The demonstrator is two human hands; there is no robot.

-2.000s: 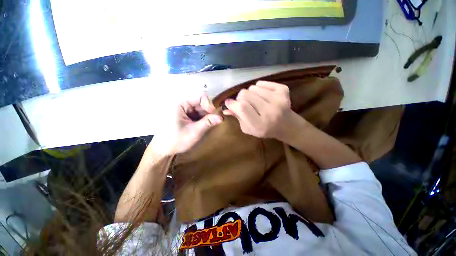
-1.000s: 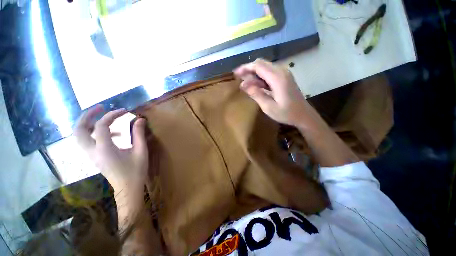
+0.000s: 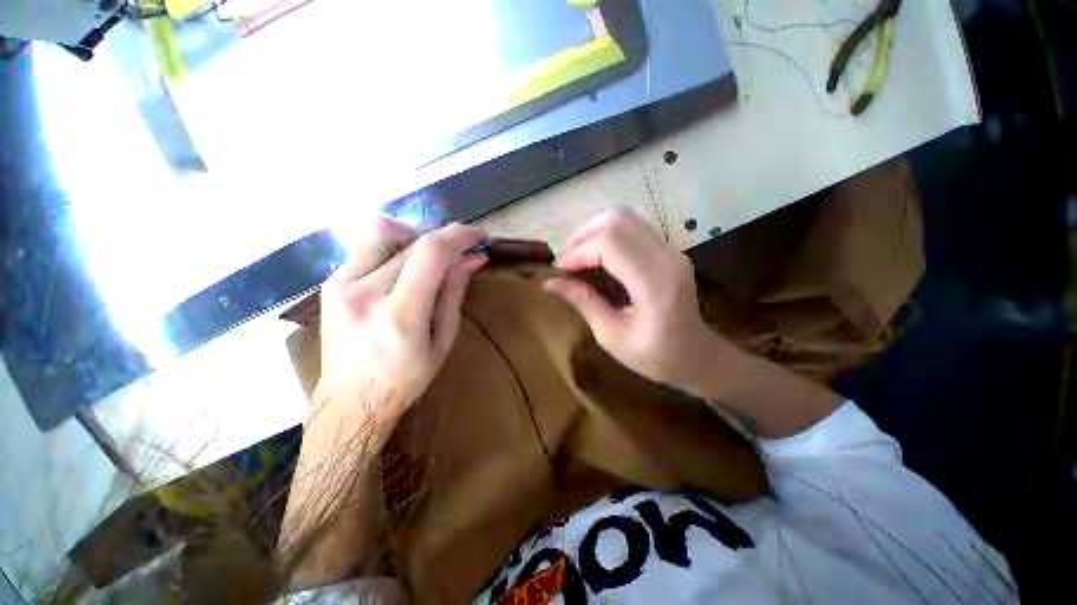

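Note:
The tan-brown bag body (image 3: 472, 437) lies over my lap and against the table's front edge, its dark centre seam running down it. My left hand (image 3: 408, 301) pinches the darker top edge (image 3: 520, 251) left of its middle. My right hand (image 3: 632, 296) grips the bag at the right part of this edge, thumb and fingers together. A short stretch of the red-brown edge shows between my hands. The fingertips hide the exact grip points.
The yellow-edged clamp frame (image 3: 555, 73) lies behind the bag, beside the shiny dark bed plate (image 3: 284, 266). Pliers (image 3: 868, 59) and loose thread lie on the pale table (image 3: 933, 83) at right. More brown material (image 3: 868, 254) hangs at right. Machine parts (image 3: 71, 26) show at upper left.
My left hand first moved out to the left, open, and now has come back right and pinches the bag edge. My right hand has moved slightly down. The view has shifted over the table.

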